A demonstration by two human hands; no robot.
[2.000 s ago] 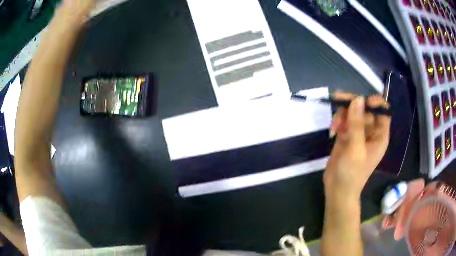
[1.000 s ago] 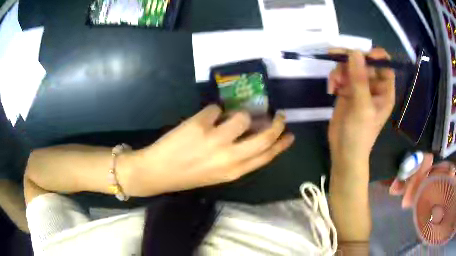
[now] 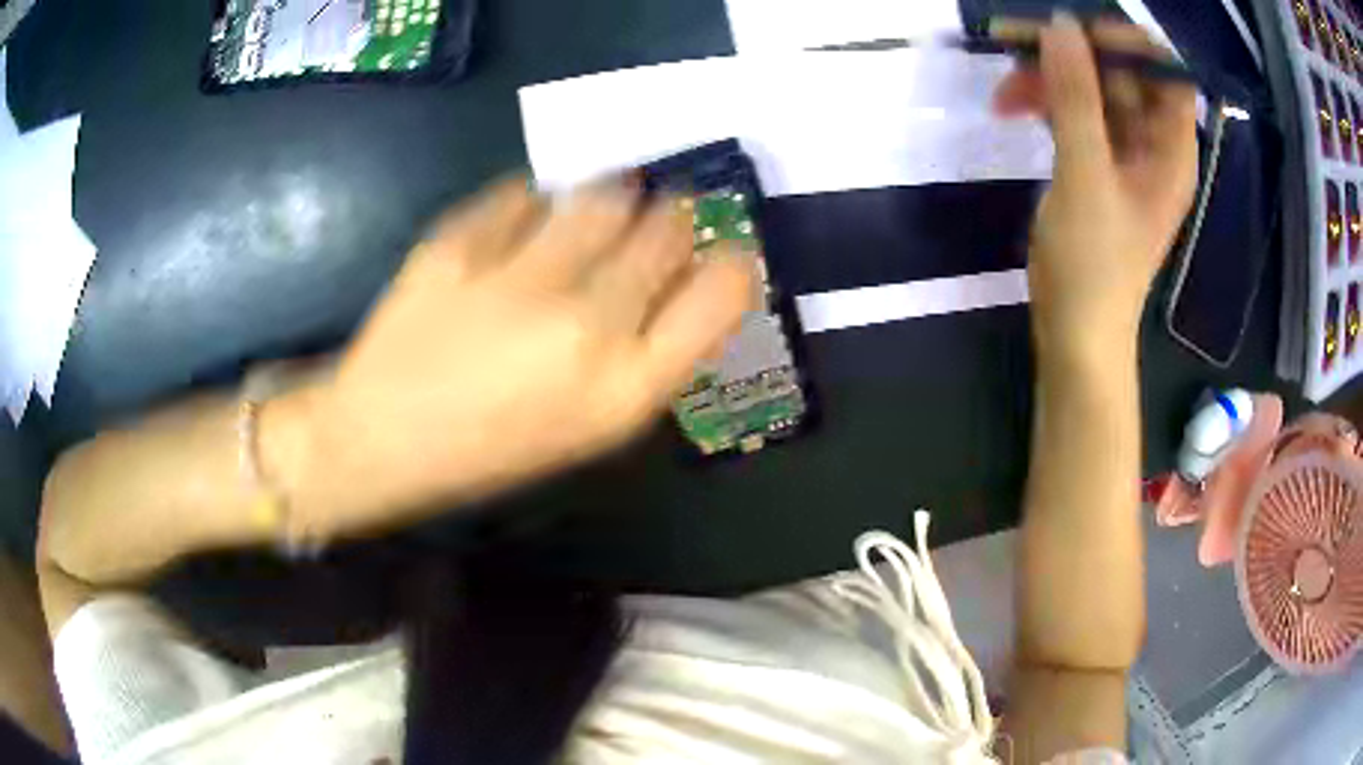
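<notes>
A phone unit (image 3: 748,374) with a green and silver circuit board lies in front of me, its top on the white liner sheet (image 3: 897,127). My left hand (image 3: 523,321) is blurred and covers the unit's upper left part; whether its fingers grip the unit cannot be told. My right hand (image 3: 1114,180) holds thin black tweezers (image 3: 1151,57) like a pen, over the liner sheet at the upper right. The tweezer tips are faint and nothing can be made out in them.
A second open unit (image 3: 351,38) is cut off by the top edge. Jagged white sheets (image 3: 38,254) lie at left. At right are a dark smartphone (image 3: 1233,254), a parts tray (image 3: 1297,224), a small white and blue bottle (image 3: 1218,426) and a pink fan (image 3: 1315,561).
Since one second ago, the near unit has turned more upright, showing more board, and my left hand has moved up and left across it. My right hand with the tweezers has moved up.
</notes>
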